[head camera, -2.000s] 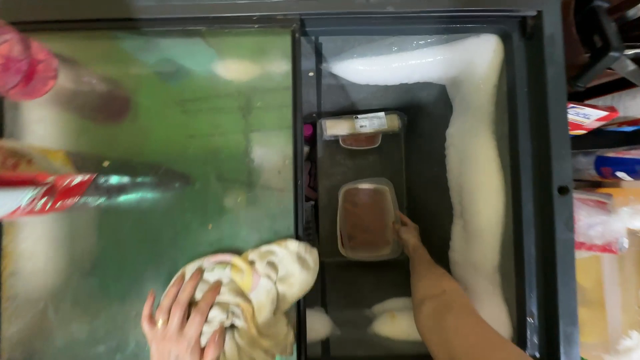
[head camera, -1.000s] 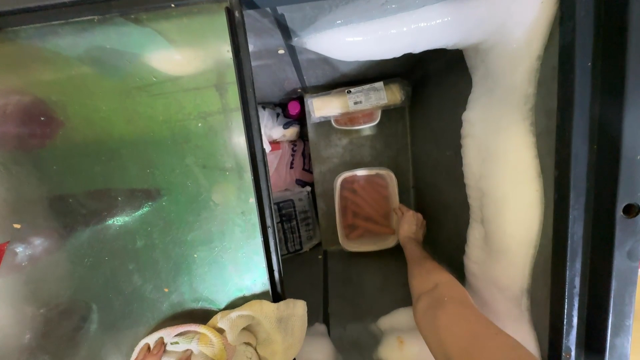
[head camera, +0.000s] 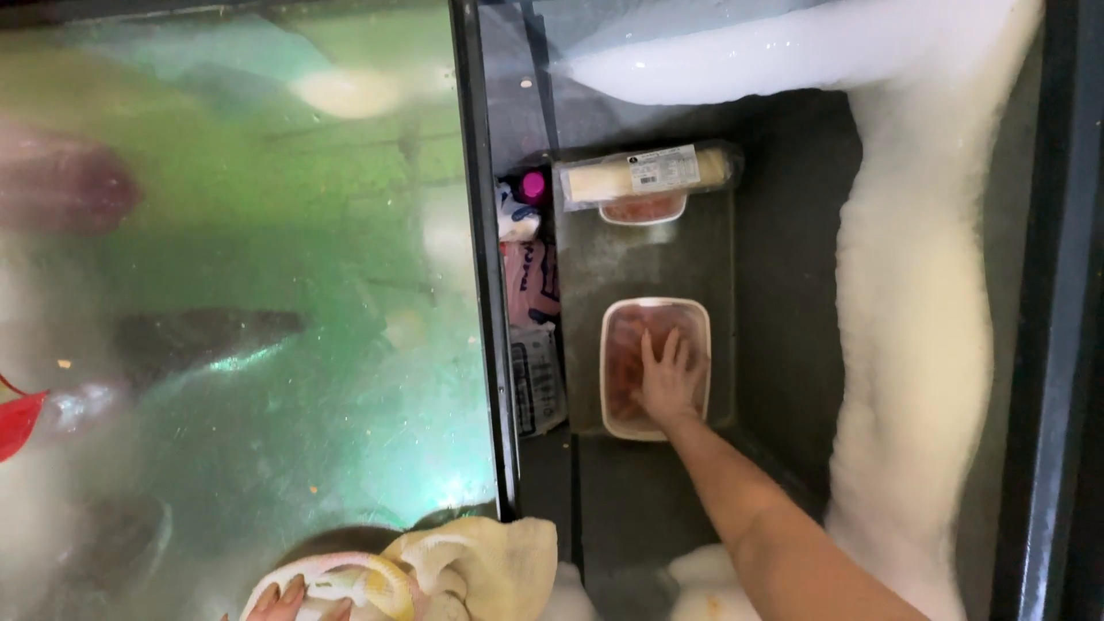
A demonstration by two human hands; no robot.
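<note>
Inside a chest freezer, my right hand [head camera: 673, 371] lies with spread fingers on top of a lidded plastic container [head camera: 625, 405] of reddish food. The container sits on a dark raised floor or shelf [head camera: 647, 259]. Behind it a clear package with a white label [head camera: 595, 181] lies over a smaller container of reddish food [head camera: 642, 210]. My left hand [head camera: 293, 601] is at the bottom edge, mostly cut off, its fingers on a crumpled pale cloth [head camera: 483, 561] on the glass lid [head camera: 345, 414].
Thick frost [head camera: 914, 302] lines the right and back walls. The lid's dark frame [head camera: 483, 259] divides the view. Left of the shelf are a pink bag [head camera: 530, 280], a plastic-wrapped package [head camera: 536, 379] and a magenta cap [head camera: 533, 185]. A red object [head camera: 19, 423] shows at the far left.
My right hand has moved from the container's right edge onto its top. The cloth and my left hand now sit lower in view. The view has shifted closer to the freezer.
</note>
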